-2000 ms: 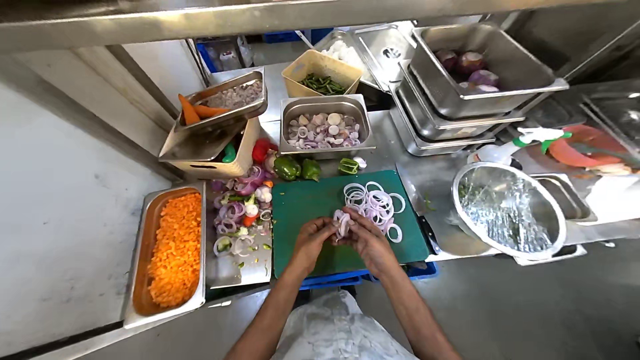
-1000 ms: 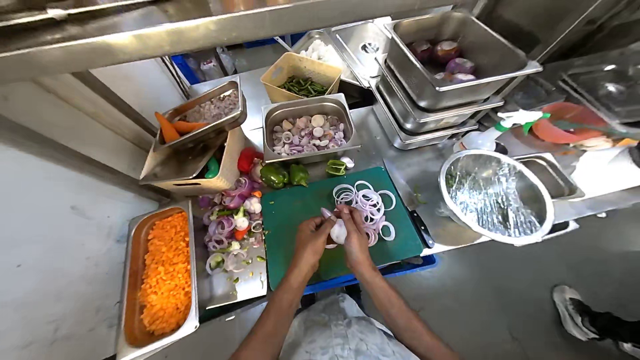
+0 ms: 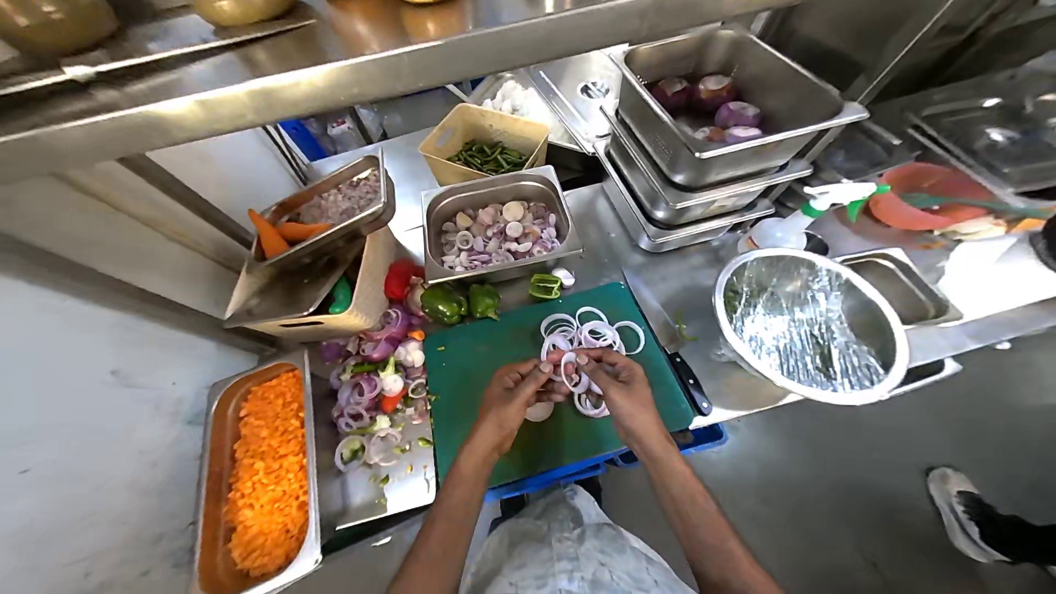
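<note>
Over the green cutting board (image 3: pixel 511 445), my left hand (image 3: pixel 513 400) and my right hand (image 3: pixel 623 392) meet, their fingertips pinching an onion ring (image 3: pixel 569 373) between them. Loose onion rings (image 3: pixel 596 334) lie in a pile just behind and under the fingers. A pale onion slice (image 3: pixel 539 411) rests on the board by my left hand. The knife (image 3: pixel 660 330) lies along the board's right edge, its black handle toward me. Green bell peppers (image 3: pixel 445 304) sit at the board's back left corner, and a cut green pepper piece (image 3: pixel 545 286) is near its back edge.
Onion scraps (image 3: pixel 363 396) lie left of the board, beside a pan of diced carrot (image 3: pixel 268 470). A steel pan of sliced onions (image 3: pixel 500 235) stands behind. Stacked steel pans (image 3: pixel 693 165) and a film-covered bowl (image 3: pixel 813 326) are on the right. A steel shelf edge (image 3: pixel 396 70) crosses above.
The onion between my hands was a layered piece; a single ring now shows at my fingertips. A person's shoe at lower right, absent two seconds ago, is in view.
</note>
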